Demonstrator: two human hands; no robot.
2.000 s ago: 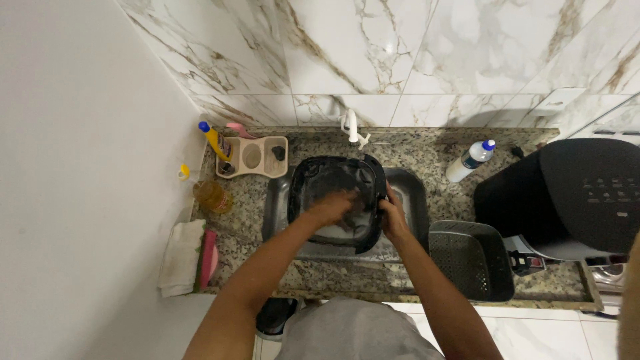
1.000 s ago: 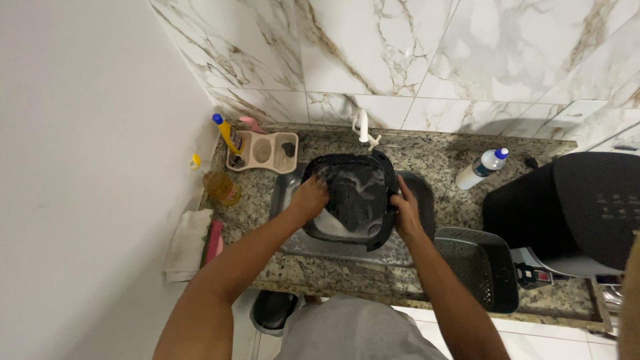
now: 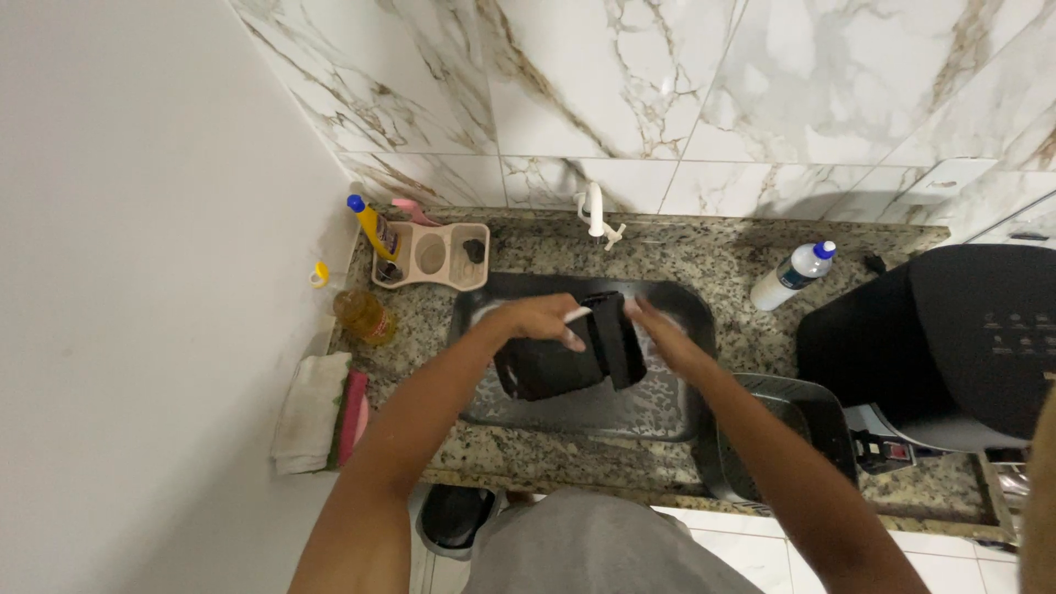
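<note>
A black air fryer drawer [image 3: 549, 367] is tilted over a dark rectangular basin [image 3: 660, 417] with wet, foamy patches. My left hand [image 3: 544, 320] grips the drawer at its upper side, and a short pale strip, not clear enough to name, shows by the fingers. Beside the drawer's right rim is my right hand [image 3: 664, 334], blurred, its fingers stretched out; whether it touches the rim is unclear. The inside of the drawer is mostly hidden. Behind the basin stands a white faucet [image 3: 596, 210].
At left are a beige sink organizer [image 3: 448, 256] with a yellow bottle [image 3: 377, 231], a bottle of amber liquid [image 3: 363, 318] and folded cloths [image 3: 309, 417]. At right, a clear bottle with a blue cap [image 3: 792, 276], a dark perforated basket [image 3: 784, 421] and a black air fryer [image 3: 932, 346] stand on the granite counter.
The drawer, face up with suds and water inside one second ago, has been tipped over. My left hand has left its inside, and my right hand has shifted along its right side.
</note>
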